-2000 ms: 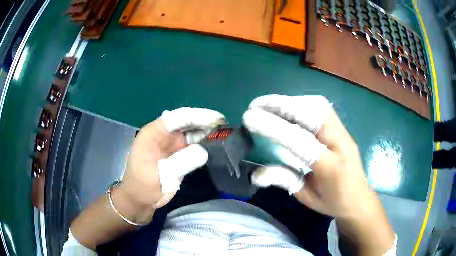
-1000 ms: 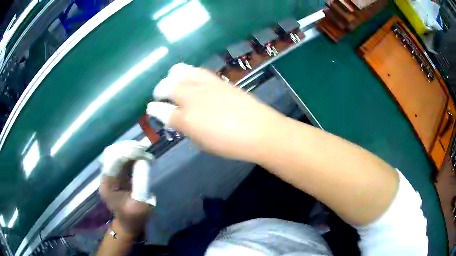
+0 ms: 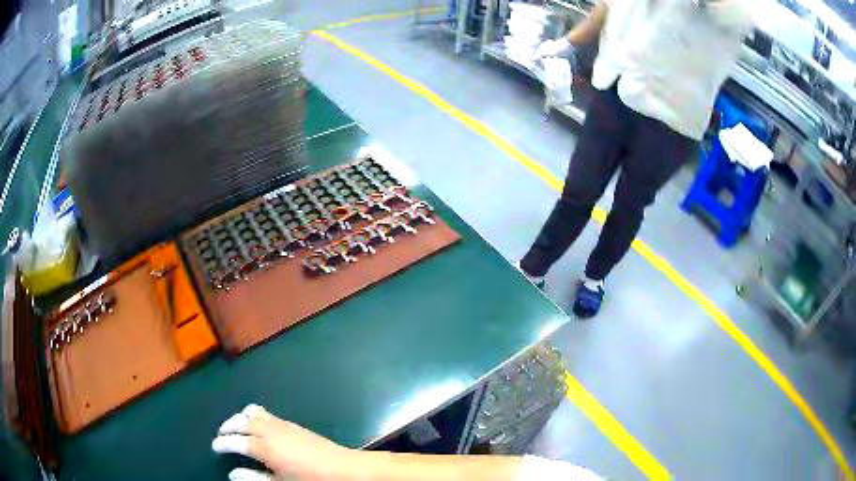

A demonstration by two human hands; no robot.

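Observation:
My right hand shows at the bottom edge, partly cut off, with white finger cots. Its fingers are a little apart and nothing shows in them. It is over the green bench, below the orange tray and the brown board. My left hand is out of the picture. The brown board bears rows of dark grey cores with copper coils and silvery leads. The orange tray holds a short row of small parts at its left and a thin dark tool on its right bar.
A tall pile of stacked grey trays stands behind the board. A yellow container is beyond the orange tray. Brown strips lie at far left. A person stands in the walkway near a blue stool.
The view has swung from the conveyor side to the bench and walkway. My left hand has left the picture. My right hand has gone from the conveyor strip to over the bench.

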